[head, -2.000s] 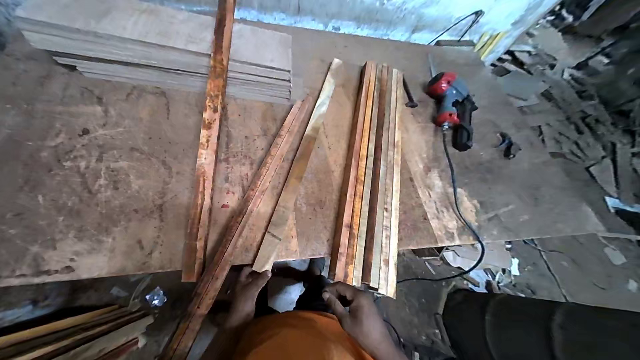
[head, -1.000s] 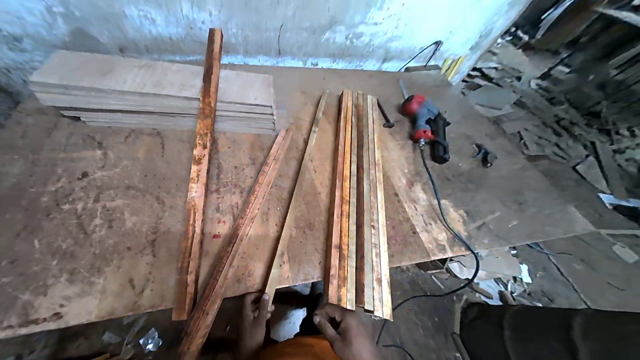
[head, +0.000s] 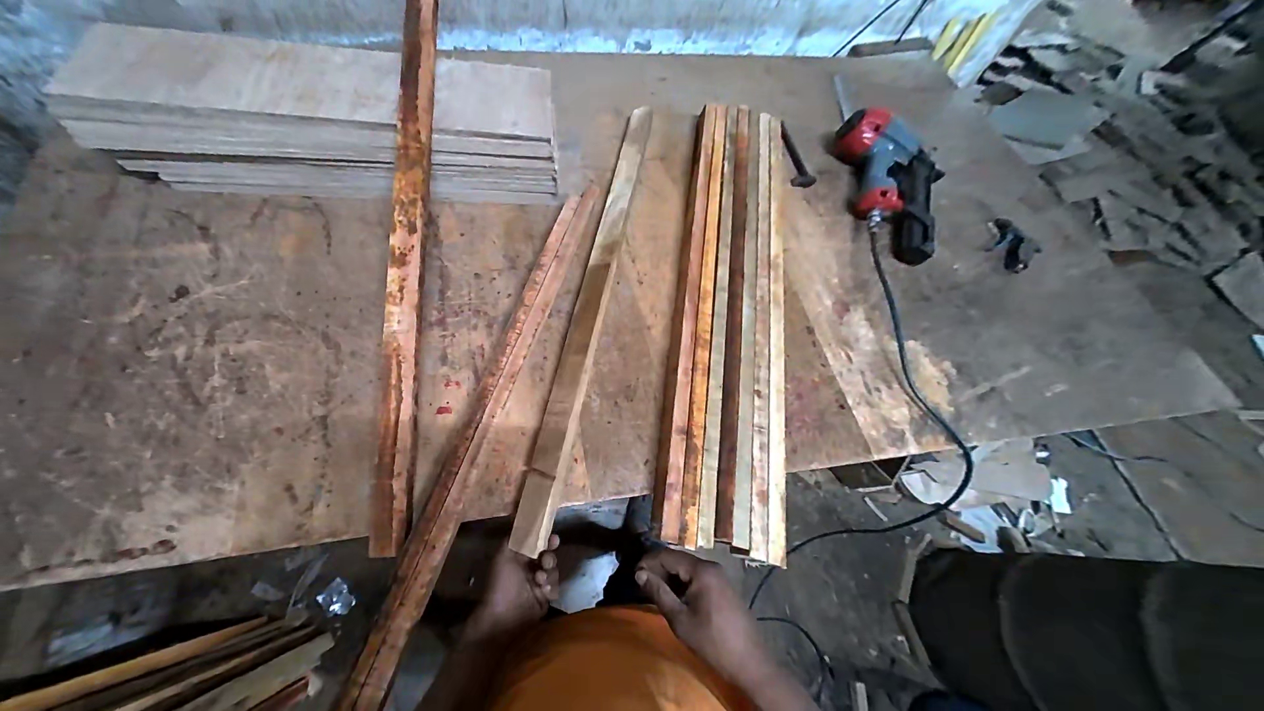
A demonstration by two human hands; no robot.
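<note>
My left hand [head: 523, 583] grips the near end of a pale wooden strip [head: 583, 331], which slants away over the workbench [head: 247, 395]. Just below the near ends of a row of wooden strips [head: 726, 326], my right hand [head: 686, 592] has curled fingers; whether it touches them or holds anything is unclear. Left of the pale strip, a reddish wooden strip [head: 484, 415] lies slanted and juts past the near edge. Farther left, another reddish strip [head: 400, 326] rests with its far part across a stack of thin boards [head: 247, 84].
A red and grey corded power tool [head: 879, 163] lies at the right, its cable [head: 913, 385] hanging over the bench edge. Near it are a dark hammer-like tool [head: 798, 163] and a small black object [head: 1012, 245]. More wood strips [head: 197, 671] lie lower left; scraps cover the floor at right.
The pale strip in my left hand has turned: one second ago it showed a narrow face, and now a wider one. The other strips lie as before. The view has shifted.
</note>
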